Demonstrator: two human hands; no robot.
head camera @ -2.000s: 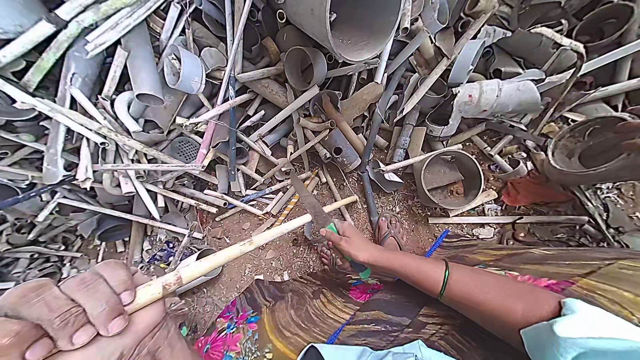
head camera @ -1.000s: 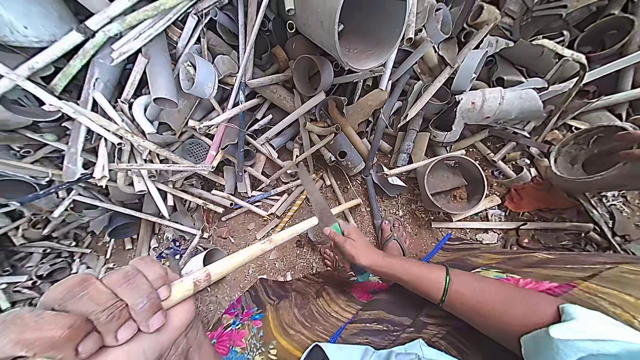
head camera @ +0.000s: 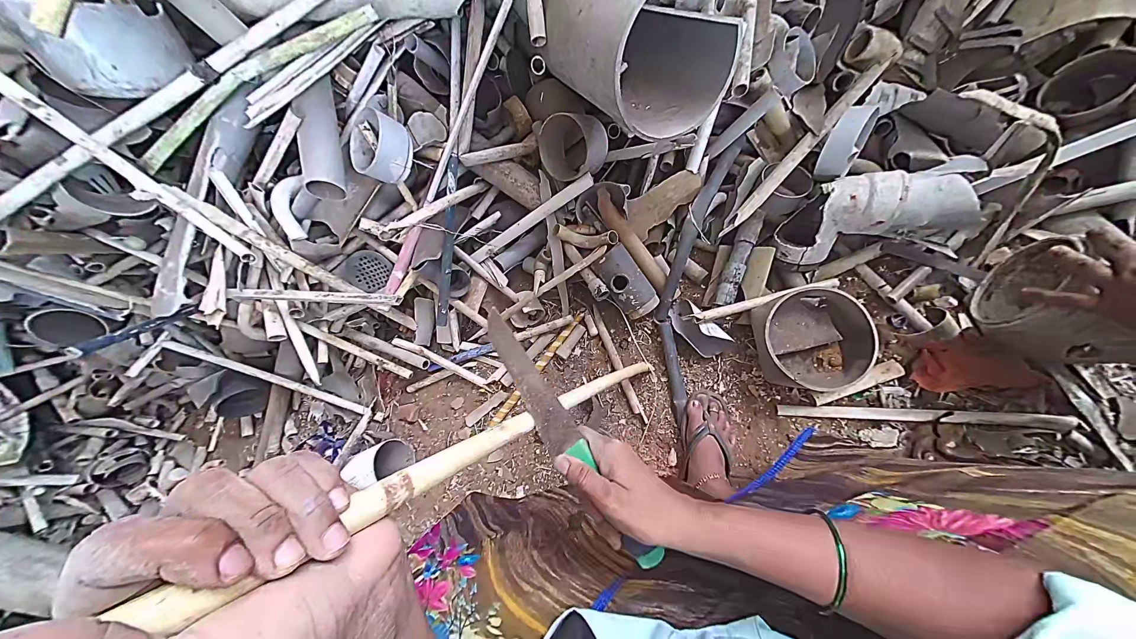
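My left hand (head camera: 257, 541), large at the lower left, is closed around a pale, slightly bent stick or pipe (head camera: 461, 455), which points up and to the right. My right hand (head camera: 621, 488) grips the green handle (head camera: 581, 453) of a long flat blade with a dull, rusty surface (head camera: 532, 386). That blade crosses the pale piece near its far part, its tip pointing up and left. Whether blade and piece touch is hard to tell. A green bangle (head camera: 839, 561) circles my right forearm.
Scrap pipe pieces lie heaped all around, among them a big grey pipe (head camera: 612, 53) and a short wide ring (head camera: 874, 342). A sandaled foot (head camera: 707, 435) stands on the dirt by patterned cloth (head camera: 532, 541). Another person's hand (head camera: 1096, 275) is at the right edge, by a round pipe section (head camera: 1003, 302).
Both hands keep their hold. The blade has shifted over the pale piece, its tip further up and left than one second ago. The other person's hand shows more at the right edge.
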